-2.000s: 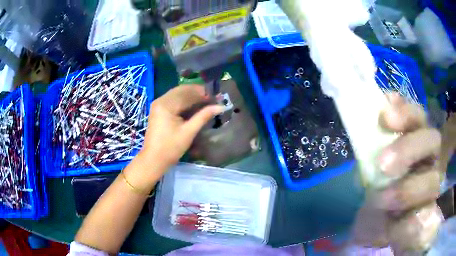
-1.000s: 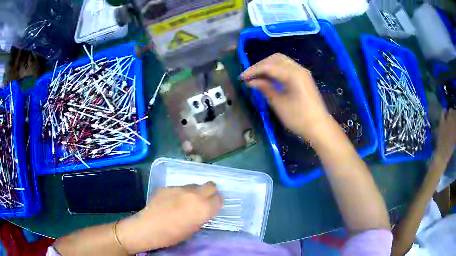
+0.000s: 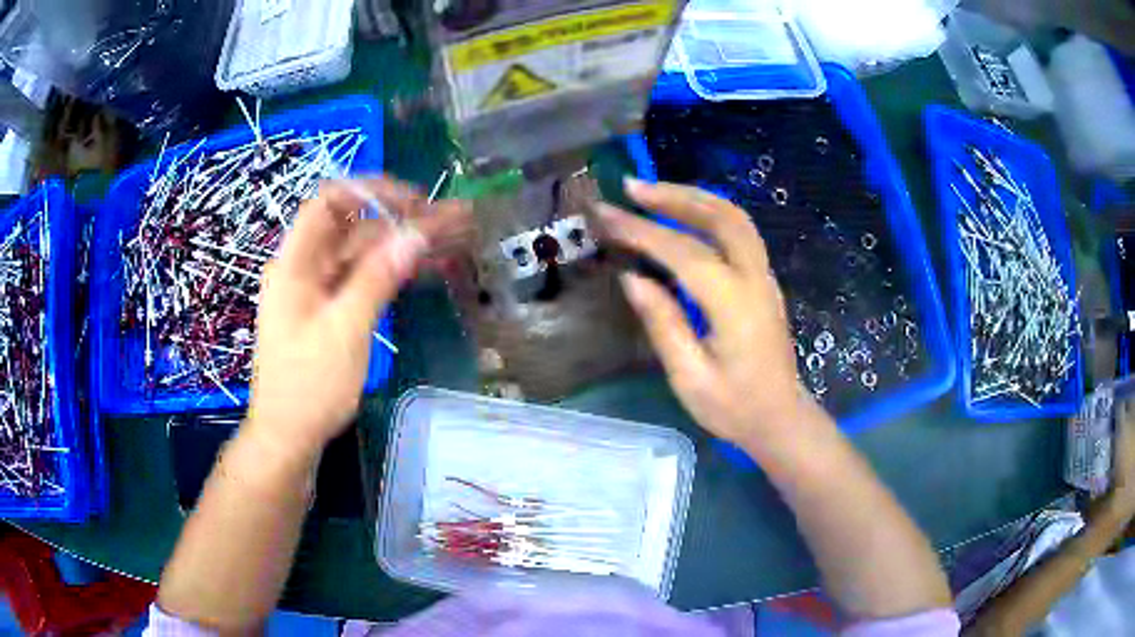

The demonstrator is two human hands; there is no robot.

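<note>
My left hand [image 3: 330, 292] is left of the press base plate [image 3: 560, 336], its fingers pinched on a thin red-and-white lead [image 3: 373, 202], partly blurred. My right hand [image 3: 716, 305] is just right of the die, fingers bent and apart; blur hides whether a small piece is between them. The silver die [image 3: 548, 246] sits on the base plate under the press head [image 3: 548, 81]. Small rings [image 3: 823, 341] lie in the blue dark-bottomed tray [image 3: 915, 249]. The clear box [image 3: 682, 498] near my body holds rows of red-and-white leads [image 3: 498, 538].
A blue tray [image 3: 115, 373] heaped with leads is at left, another [image 3: 77, 473] at the far left edge. A further blue tray [image 3: 1070, 361] of mostly white leads is at right. Lidded clear boxes [image 3: 286, 44] stand behind. Another person's arm [image 3: 1058, 579] is at the lower right edge.
My left hand has left the clear box and moved up beside the die, now with a lead. My right hand has moved from the ring tray's upper left down towards the die.
</note>
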